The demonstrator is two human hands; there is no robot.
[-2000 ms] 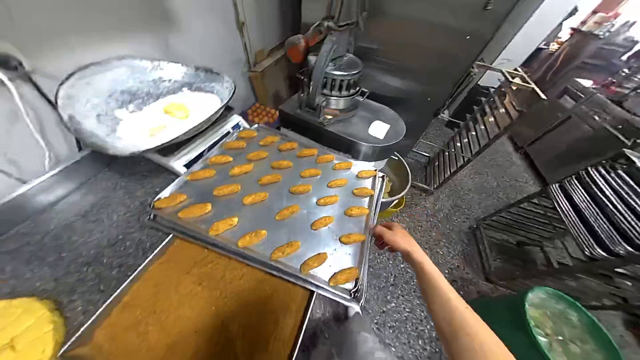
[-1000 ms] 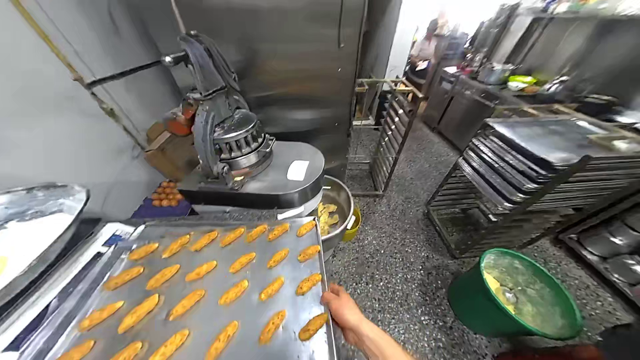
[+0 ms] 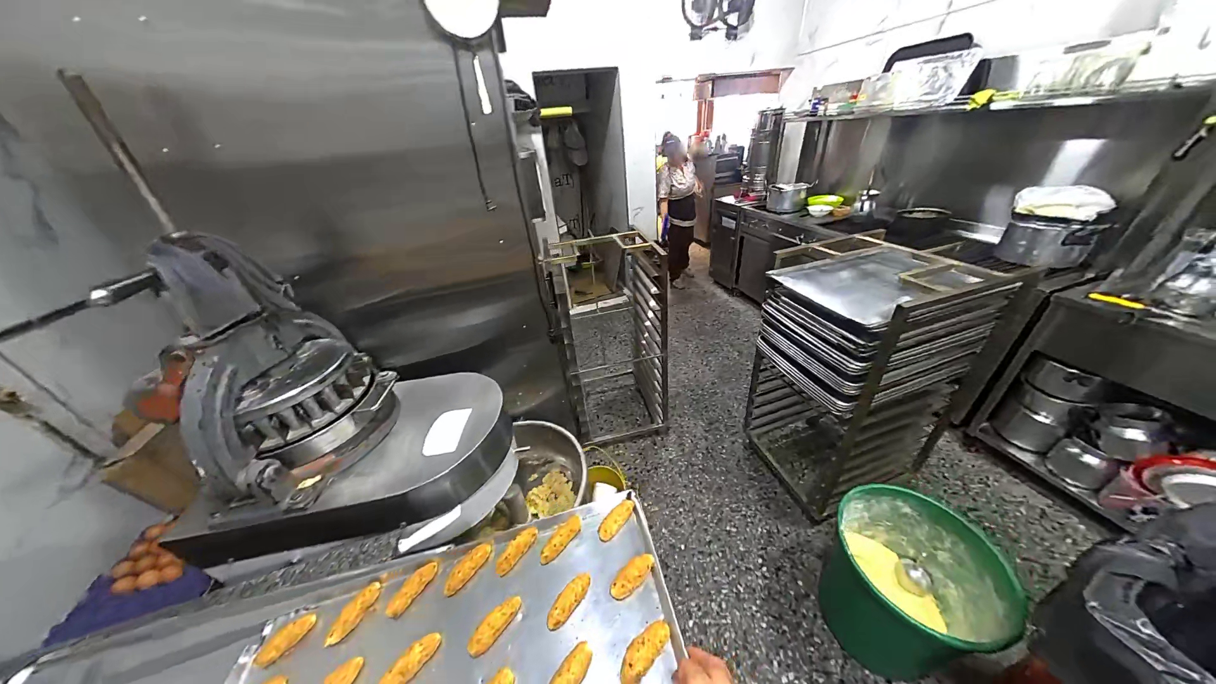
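Observation:
A metal baking tray with rows of oval, golden-orange dough pieces spans the bottom of the view. My right hand grips the tray's right edge; only its fingers and part of the back show at the bottom edge. My left hand is out of view. Just beyond the tray stands a dough divider with a lever and a rounded metal base. A steel bowl holding pale dough sits behind the tray, beside a small yellow bucket.
An open tray rack stands ahead, and a rack stacked with baking trays to its right. A green tub of yellow flour-like powder is on the floor. A person stands far back near the stoves. Eggs lie at left.
The view has swung right, from the counter towards the racks and aisle. My right hand stays on the tray's right edge. The tray was over the counter, beside a wide bowl of flour.

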